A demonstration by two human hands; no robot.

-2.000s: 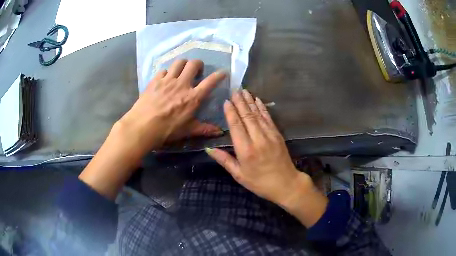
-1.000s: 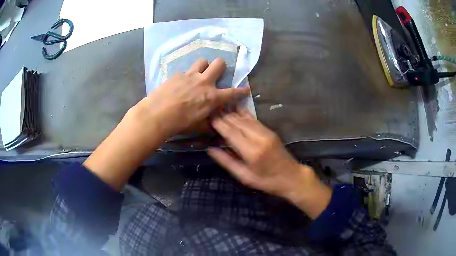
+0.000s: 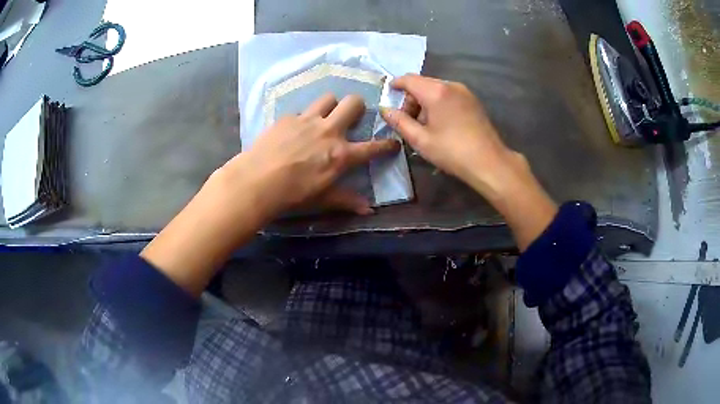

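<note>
A white lining piece [image 3: 256, 59] lies on the padded table under a pocket piece, whose pale cloth border [image 3: 316, 72] shows around the grey template [image 3: 304, 96]. My left hand [image 3: 312, 150] lies spread and pressed flat on the template, fingers apart, covering its lower part. My right hand [image 3: 442, 118] pinches the white lining at the right edge of the template between thumb and index finger. Below that, a strip of lining [image 3: 392, 177] lies folded in along the right side. The template's near left part is hidden under my left hand.
A steam iron [image 3: 628, 87] stands at the right with its hose and cable. Dark snips [image 3: 96, 54] lie at the upper left beside white sheets [image 3: 178, 28]. A finished stack [image 3: 28, 162] with dark layered edges sits near the left. The table's padded front edge [image 3: 474, 229] is close to me.
My right hand has moved up from the near right side to the upper right edge and pinches the lining there. The lower right lining now shows folded in. My left hand stays on the template.
</note>
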